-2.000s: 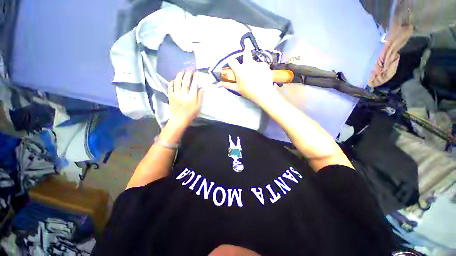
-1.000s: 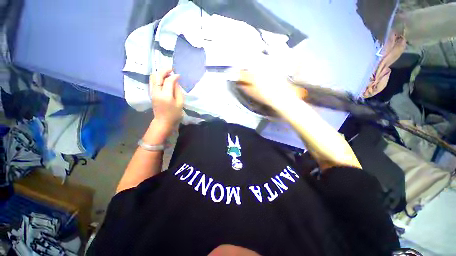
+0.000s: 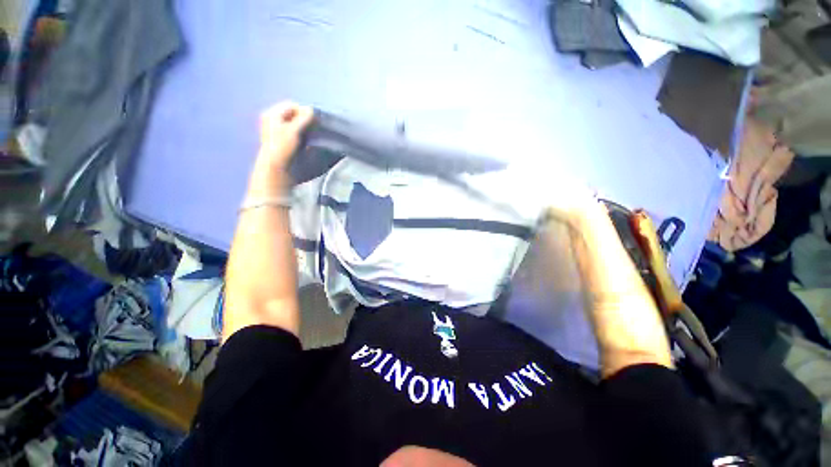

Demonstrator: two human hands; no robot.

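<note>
A garment (image 3: 446, 196), pale inside with dark seam lines and a dark grey edge, lies at the near side of the table and is partly raised. My left hand (image 3: 286, 132) is closed on its far left edge, at the end of a blurred grey strip. My right hand (image 3: 567, 219) is at its right side, blurred and overexposed, so its grip cannot be told. The steam iron with an orange-brown handle (image 3: 658, 260) stands at the right table edge beside my right forearm, away from the garment. A hole in the garment shows the table cover.
The lavender-blue table (image 3: 237, 82) extends ahead. Dark grey cloth (image 3: 109, 82) hangs over its left edge. Grey and pale garments (image 3: 692, 27) lie at the far right corner, with a brownish cloth (image 3: 752, 182) below. Heaped clothes surround the table.
My right hand has let go of the iron, which now stands at the right edge. My left hand has moved forward, raising the garment's far edge. The view now shows more of the far table.
</note>
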